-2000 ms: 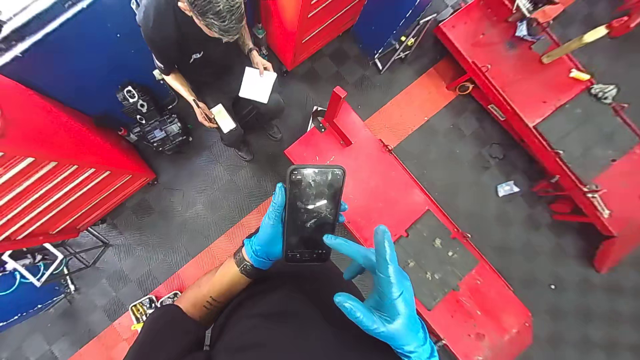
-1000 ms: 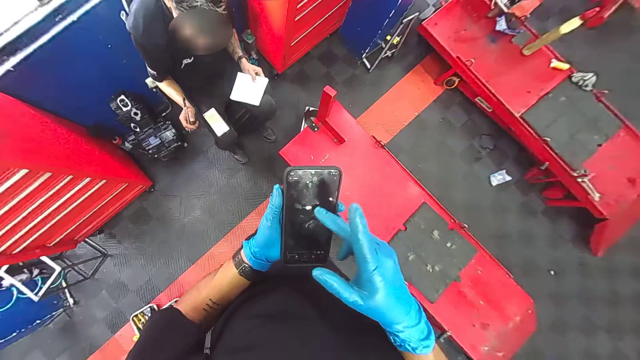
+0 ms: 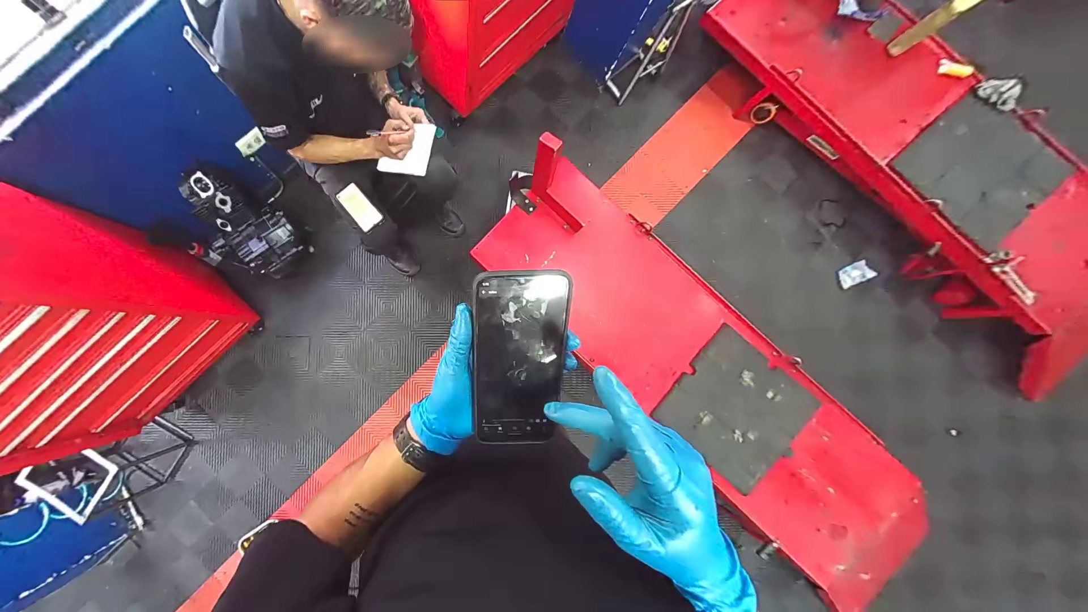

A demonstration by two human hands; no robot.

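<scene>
A black smartphone (image 3: 520, 357) is held upright in my left hand (image 3: 450, 382), which wears a blue glove and wraps round it from the left side, fingertips showing at its right edge. Dark pictures with pale shapes fill the lit screen. My right hand (image 3: 650, 484), also in a blue glove, is at the phone's lower right with its fingers apart and nothing in it. Its index fingertip is close to the screen's bottom right corner; whether it touches I cannot tell.
A red lift platform (image 3: 629, 280) lies ahead right, with a second red platform (image 3: 875, 93) beyond. A person (image 3: 314, 102) sits ahead left, writing on white paper (image 3: 410, 153). Engine parts (image 3: 246, 225) stand near a red tool cabinet (image 3: 110, 314) on the left.
My right index finger has moved from the middle of the phone screen down to its lower right. The other person has brought both hands together at the white paper.
</scene>
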